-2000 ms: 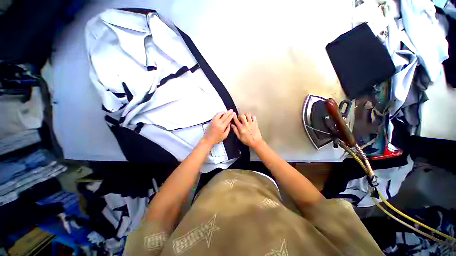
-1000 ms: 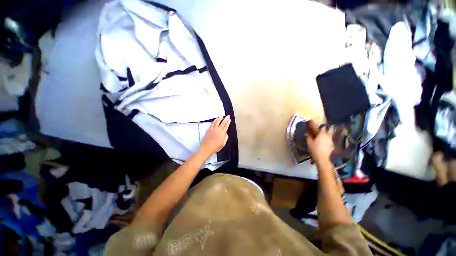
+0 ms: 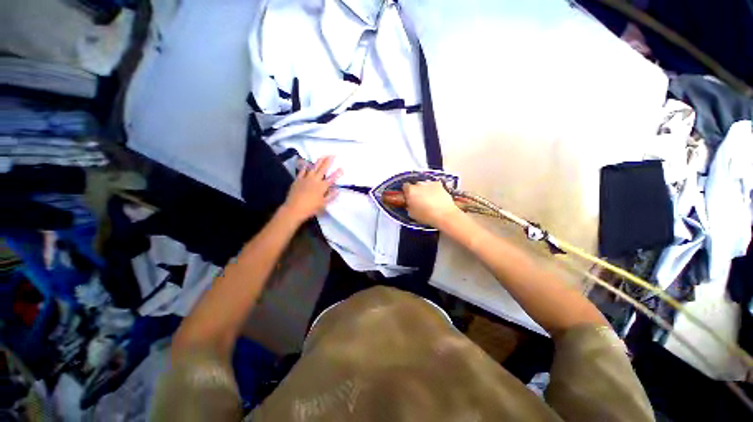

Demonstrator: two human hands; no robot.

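Note:
A white garment with black bands (image 3: 376, 140) lies on the pressing table. Its long black edge band (image 3: 430, 136) runs along its right side. My right hand (image 3: 429, 203) is closed on the reddish-brown handle of the steam iron (image 3: 382, 196). The iron lies on the garment across the black band near the lower end, its tip pointing left; part of the seam and band under it is hidden. My left hand (image 3: 313, 189) rests on the white cloth left of the iron tip, fingers spread, holding nothing that I can see.
A yellow hose and a pale cord (image 3: 594, 261) trail from the iron to the lower right. A black square cloth (image 3: 635, 208) lies at the right, beside heaped white and grey cloth (image 3: 725, 194). Folded stacks (image 3: 49, 124) stand at the left.
My right hand has brought the iron left from the table's right side onto the garment. My left hand has moved left from the black band onto the white cloth. The camera view has shifted.

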